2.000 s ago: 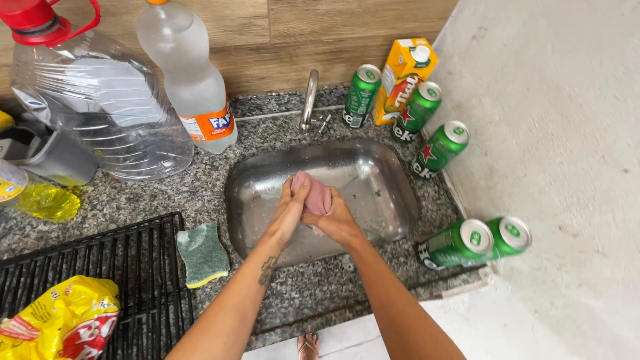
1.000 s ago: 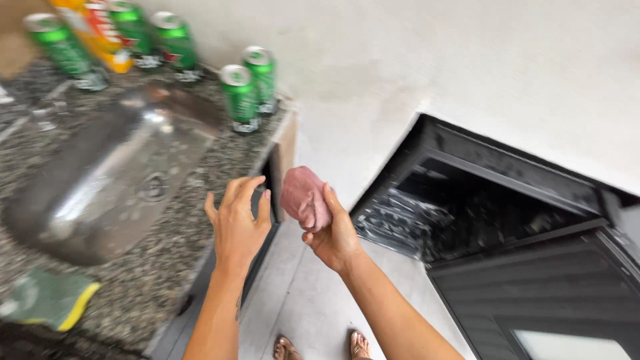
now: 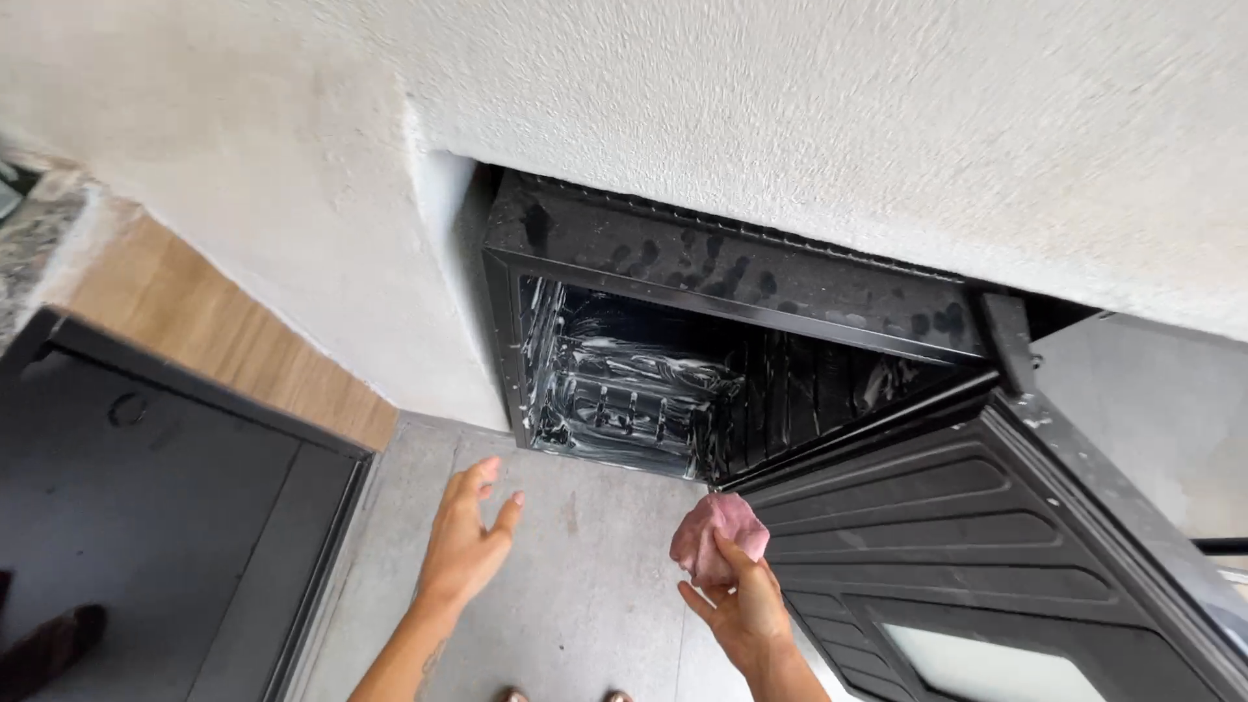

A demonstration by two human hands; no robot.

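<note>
My right hand (image 3: 746, 604) holds a folded pink cloth (image 3: 717, 536) between thumb and fingers, close to the inner face of an open black fridge door (image 3: 916, 526). To the left, my left hand (image 3: 473, 536) is empty with its fingers apart, over the floor in front of the small black fridge (image 3: 721, 263). White streaks, which look like foam, coat the fridge's inner walls (image 3: 634, 380). Dark wet-looking spots mark its top. The deeper part of the inside is in shadow, and the door hides some of its right side.
A textured white wall (image 3: 780, 117) runs behind the fridge. At left are a granite counter edge (image 3: 39, 234), a wood-look panel (image 3: 234, 322) and a dark cabinet door (image 3: 175, 507). Grey floor (image 3: 565, 565) lies below, with the tips of two feet at the bottom edge.
The view has swung right from the sink to the fridge. Two seconds ago both hands held the pink cloth over the sink; the left hand has let go and the right hand has kept it.
</note>
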